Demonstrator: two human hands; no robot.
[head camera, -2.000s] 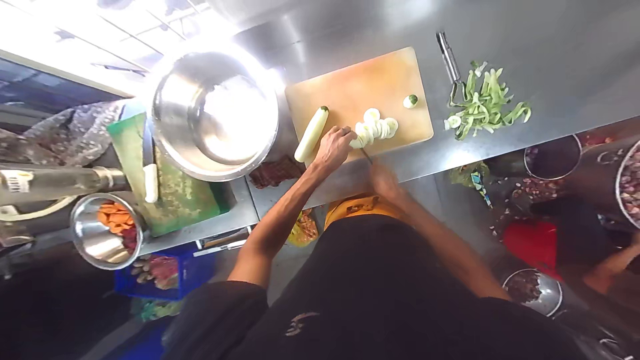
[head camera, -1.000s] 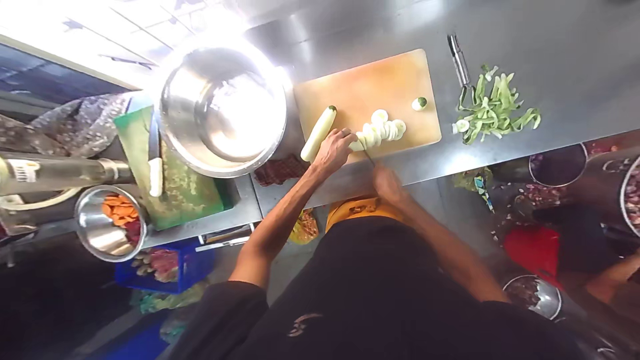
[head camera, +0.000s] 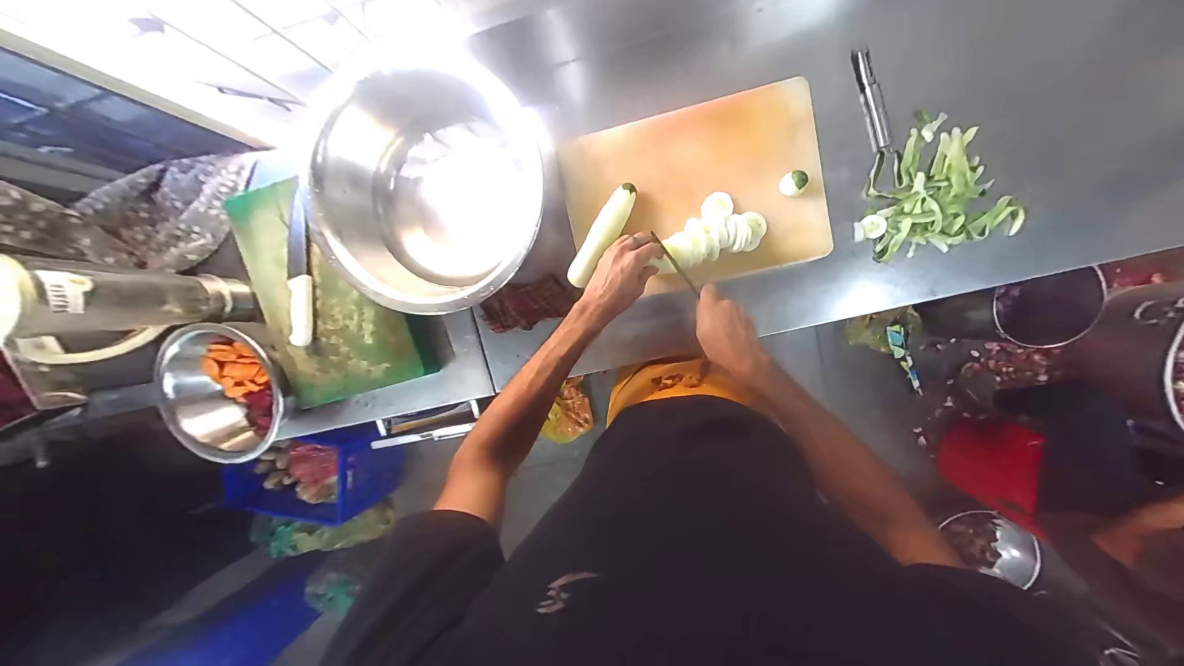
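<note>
On an orange-stained cutting board (head camera: 703, 139), my left hand (head camera: 622, 274) holds the end of a partly sliced peeled vegetable, likely zucchini. My right hand (head camera: 726, 333) grips a knife (head camera: 677, 264), its blade at the cut end beside my left fingers. Pale round slices (head camera: 717, 236) lie in an overlapping row to the right of the blade. A whole peeled zucchini (head camera: 603, 236) rests on the board's left part, close to my left hand. Near the right edge sits a cut-off green end (head camera: 794, 183). How much of the held piece remains is hidden by my fingers.
Left of the board stands a large steel pot (head camera: 421, 185), then a green board (head camera: 361, 351) with a white-handled knife (head camera: 301, 296) and a steel bowl (head camera: 222, 393) of orange slices. A peeler (head camera: 872, 106) and green peelings (head camera: 943, 199) lie right. Another person's arm (head camera: 1142, 532) shows lower right.
The row of slices has grown slightly toward my left hand. Both hands stay at the same part of the board, the knife still in my right hand.
</note>
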